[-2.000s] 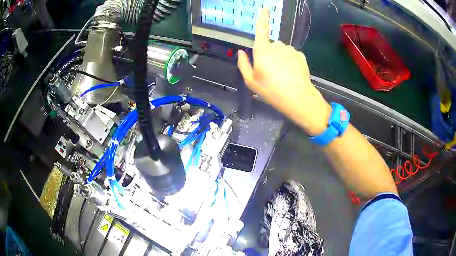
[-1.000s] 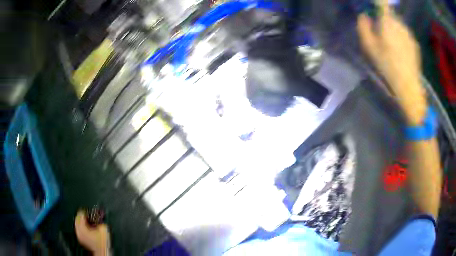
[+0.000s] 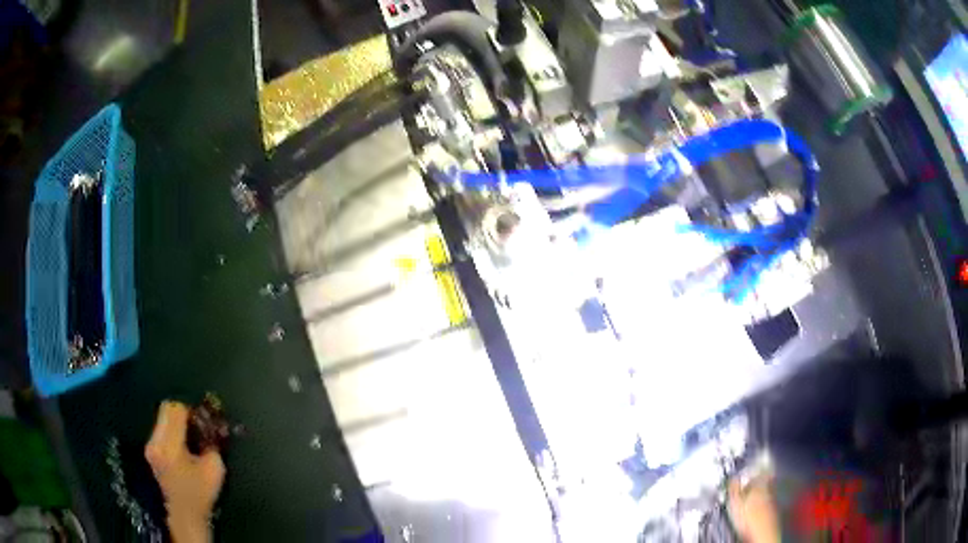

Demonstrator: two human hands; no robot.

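My left hand [image 3: 186, 472] is at the lower left, closed around a small dark reddish-brown bunch [image 3: 212, 426] that looks like cable ends. My right hand [image 3: 754, 507] is at the bottom right, blurred and partly cut off; its fingers and any hold are unclear. Between them, black cables [image 3: 366, 366] lie spaced across the silver machine plates [image 3: 414, 387], with small tips out past the left edge. The plates' lower part is washed out by glare.
A blue perforated basket [image 3: 124, 255] holding dark cables stands on the dark green surface at left. Blue tubing [image 3: 743, 133] loops over the machine. A green-rimmed spool [image 3: 844, 64] and a lit screen [image 3: 950, 80] are at upper right. Red coiled hose [image 3: 833, 509] shows at lower right.
The view has swung left. My right hand has left the touchscreen and come down to the bottom right. My left hand has come into view with the dark bunch.
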